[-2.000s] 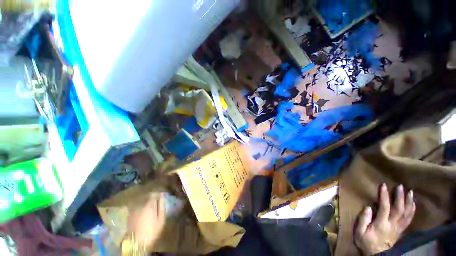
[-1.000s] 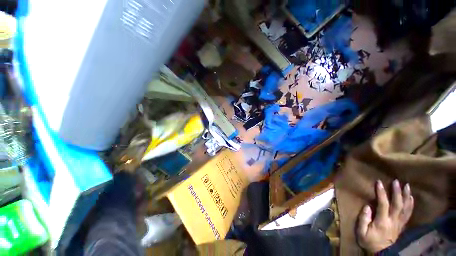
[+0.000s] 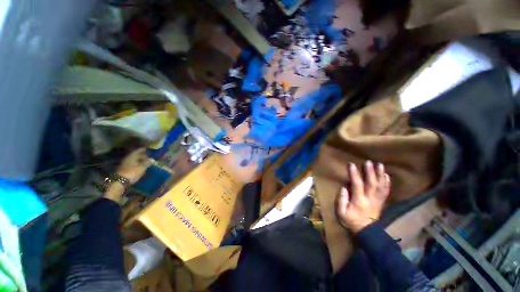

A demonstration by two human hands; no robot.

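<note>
A brown and black two-tone garment panel [image 3: 399, 148] lies over a white board [image 3: 447, 74] at the right. My right hand [image 3: 365, 197] rests palm down on the brown cloth, fingers spread, not gripping it. My left hand [image 3: 134, 165], small and blurred, reaches out past the upper left side of an open yellow-brown carton [image 3: 191, 208]. It is beside a dark blue-green flat piece [image 3: 151, 181]; whether it holds anything cannot be told.
Blue plastic [image 3: 291, 117] and dark scraps [image 3: 305, 51] litter the pinkish floor. A wooden frame edge [image 3: 296, 171] runs between carton and panel. A yellow and white bag [image 3: 139, 125] lies beyond my left hand. A blurred grey shape fills the upper left. Metal bars [image 3: 467, 254] show lower right.
The view has shifted, moving the carton and panel leftward in the picture. My left hand, near the carton at first and then out of sight, now shows farther forward. My right hand stays on the brown cloth.
</note>
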